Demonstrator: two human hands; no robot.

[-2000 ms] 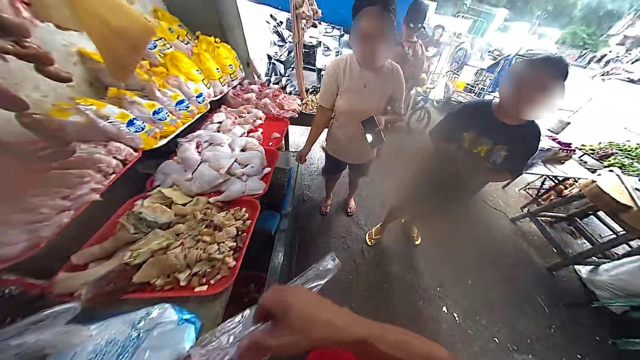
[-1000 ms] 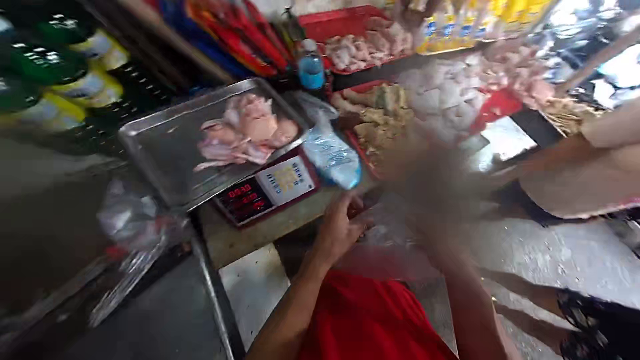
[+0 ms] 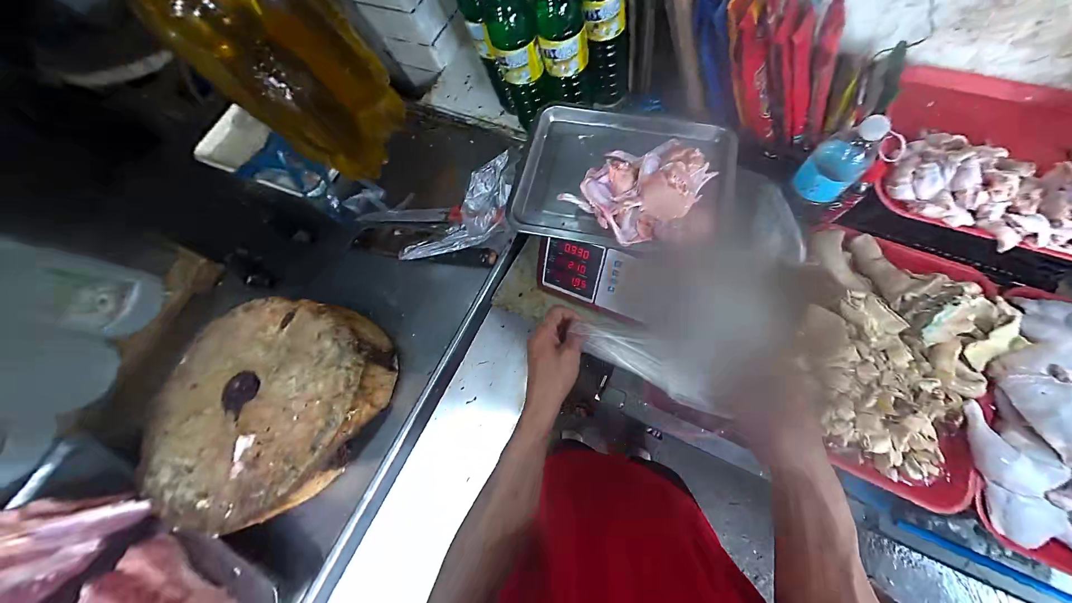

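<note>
My left hand pinches one end of a clear plastic bag in front of the scale. The bag stretches right toward my right hand, which is largely hidden by a grey blur, so its grip cannot be made out. Just beyond, a digital scale with lit red digits stands under a metal tray. Raw chicken pieces lie on that tray's right part.
To the left are a round wooden chopping block, a knife beside crumpled plastic, and raw meat. At right, red trays hold chicken parts near a blue spray bottle. Green bottles stand behind.
The view has swung left from the people and display trays to the scale and chopping block. The clear bag now stretches out from my left hand.
</note>
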